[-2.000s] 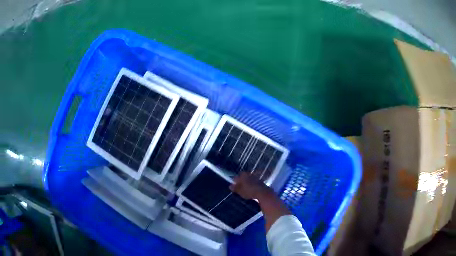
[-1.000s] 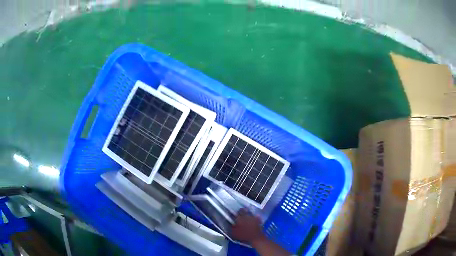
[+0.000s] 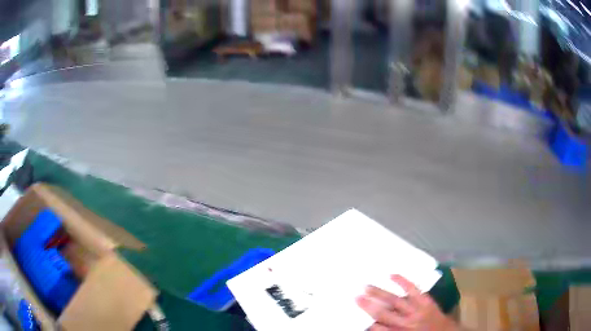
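Observation:
A solar panel unit is raised in front of me at the bottom centre, its white back towards me. A dark circuit board strip shows near its lower left. My right hand holds the unit at its lower right, fingers spread over the white back; the hand is slightly blurred and cut off by the bottom edge. The unit's lower edge is also cut off. My left hand is not in view.
An open carton with blue battery packs stands at the lower left. The blue crate's rim shows behind the unit, over the green floor. A brown carton is at the lower right. A grey walkway crosses beyond.
The view has swung up from the blue crate to the walkway and battery carton. My right hand, earlier down in the crate, now holds a unit up with its white back showing.

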